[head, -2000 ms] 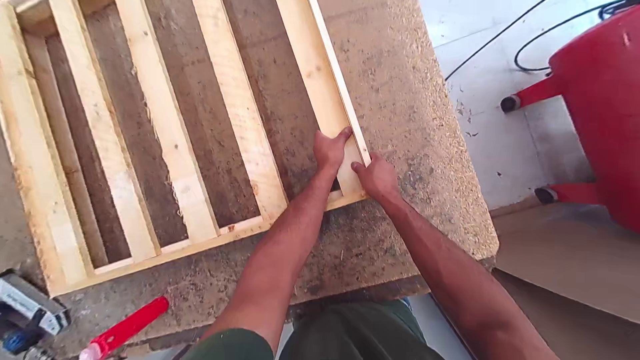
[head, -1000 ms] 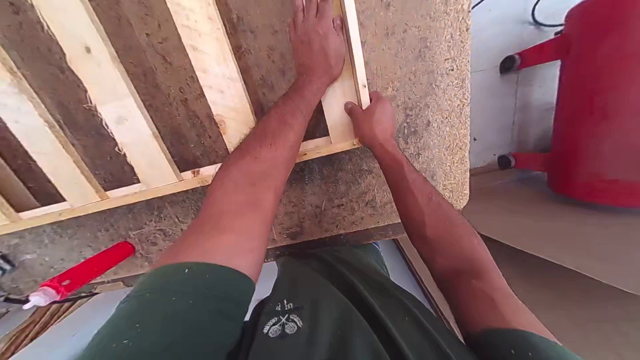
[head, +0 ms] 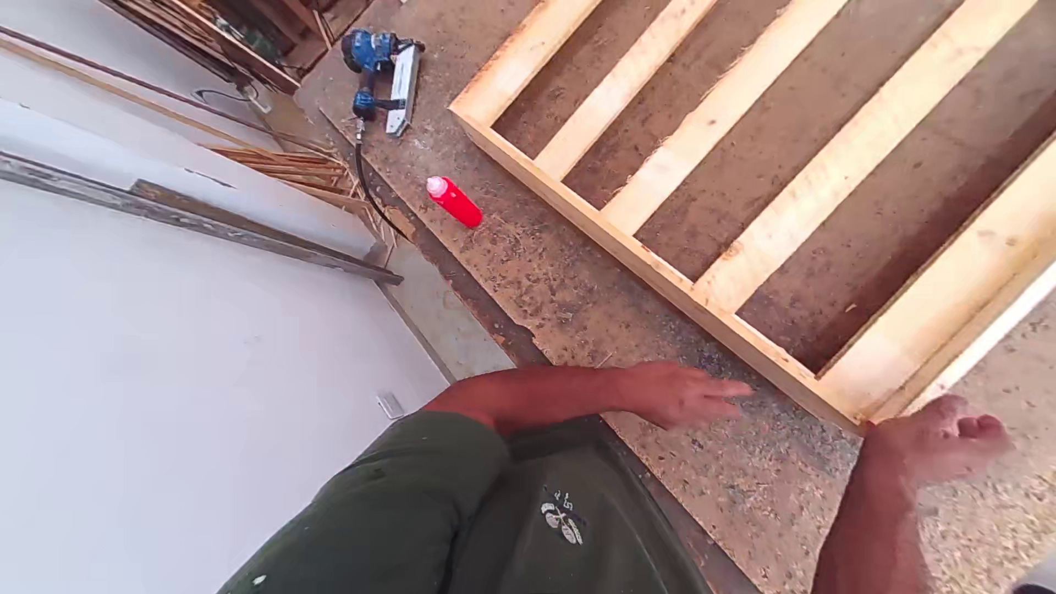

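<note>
A slatted wooden frame lies on a worn particle-board workbench, its near rail running down toward the lower right. My left hand, slightly blurred, is over the bench beside that rail, fingers apart and holding nothing. At the frame's near right corner is my right hand, its fingers partly curled; whether it grips the wood or only touches it I cannot tell. A red bottle with a pale nozzle lies on the bench left of the frame. Beyond it rests a blue pneumatic nailer with a silver magazine.
A black air hose runs from the nailer over the bench edge. Thin wood strips are piled past the bench's left end. A large white panel is at the left, with a weathered wooden strip along it.
My left hand has come off the frame's end board and is now over the bench near me. My right hand is still at the corner. The view has swung left, bringing in the whole nailer.
</note>
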